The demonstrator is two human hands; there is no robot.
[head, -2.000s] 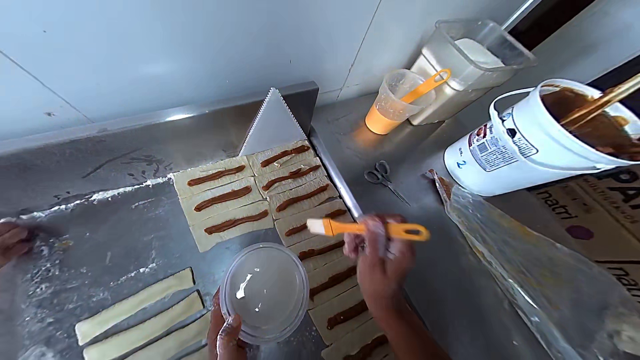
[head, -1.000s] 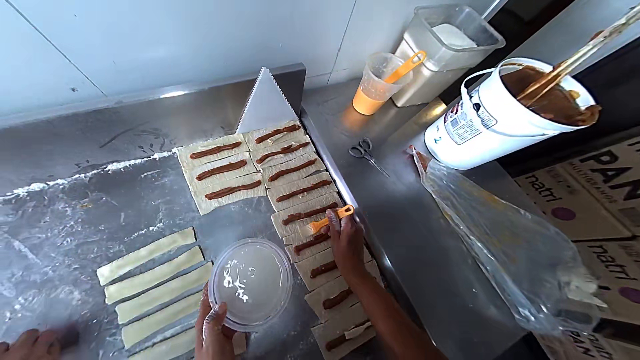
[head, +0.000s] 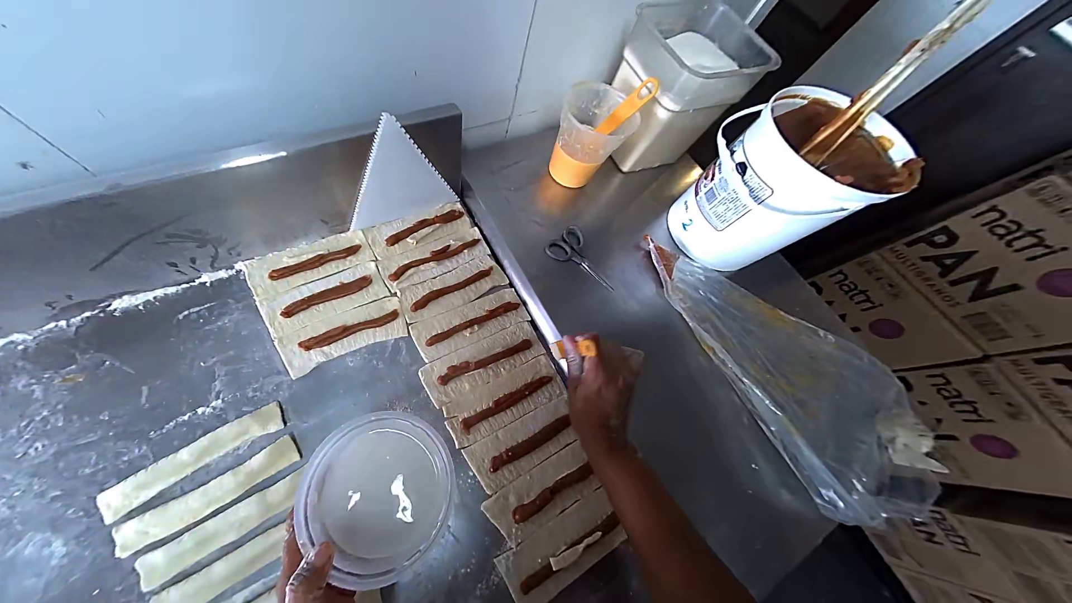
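Observation:
My right hand is closed on the orange handle of a pastry brush at the right edge of the dough rows; its bristles cannot be made out. Beneath and left of that hand lie dough strips, each with a line of brown filling. In my left hand is a round clear plastic tub with some liquid, held over the steel table. Plain dough strips lie left of the tub.
Scissors, a cup of orange liquid with an orange-handled tool and a flour-like container stand right of a white toothed triangular scraper. A white bucket of brown filling and a plastic piping bag are farther right; cardboard boxes beyond.
My right hand has moved from over the filled strips to their right edge. The tub stays in my left hand. Another hand, seen at the left edge earlier, is out of view.

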